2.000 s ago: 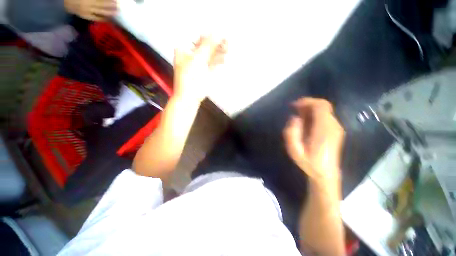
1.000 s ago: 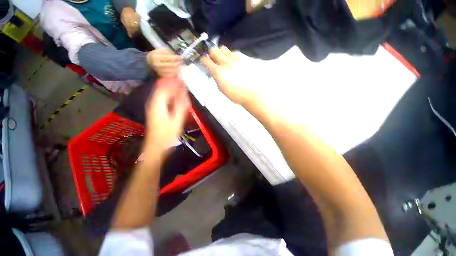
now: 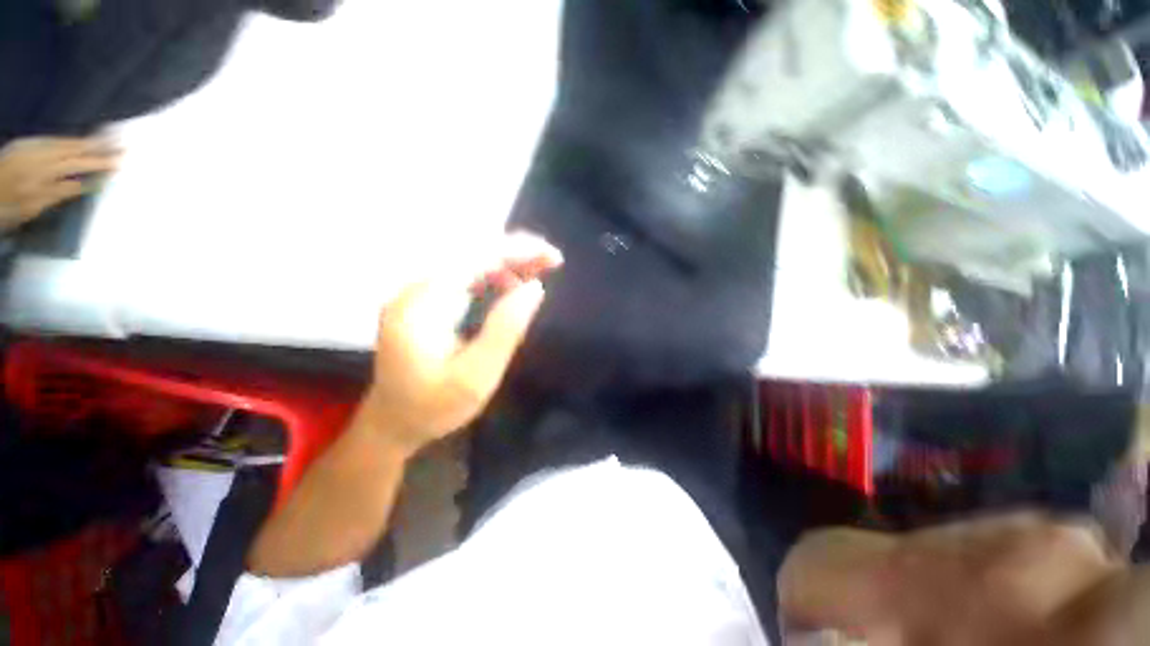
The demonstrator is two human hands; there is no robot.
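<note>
A black fabric panel (image 3: 643,278) lies over the table beside the white surface (image 3: 315,189) and under the head of the sewing machine (image 3: 870,114). My left hand (image 3: 441,347) is over the front edge of the white surface, fingers curled and thumb near the fingertips. Blur hides whether anything small is between them. My right hand (image 3: 958,581) is at the lower right, low in front of the table, strongly blurred and partly cut off by the picture's edge; its grip cannot be made out.
Another person's hand (image 3: 51,177) rests at the far left table end. A red basket (image 3: 303,429) with dark cloth and white paper is below the table at left. Red slatted plastic (image 3: 820,429) shows below the table at right. Yellow-gold items (image 3: 870,259) lie beside the machine.
The view has swung right, towards the machine. Both my hands have left the far table end and the other person's hand; my left is at the near edge, my right at lower right.
</note>
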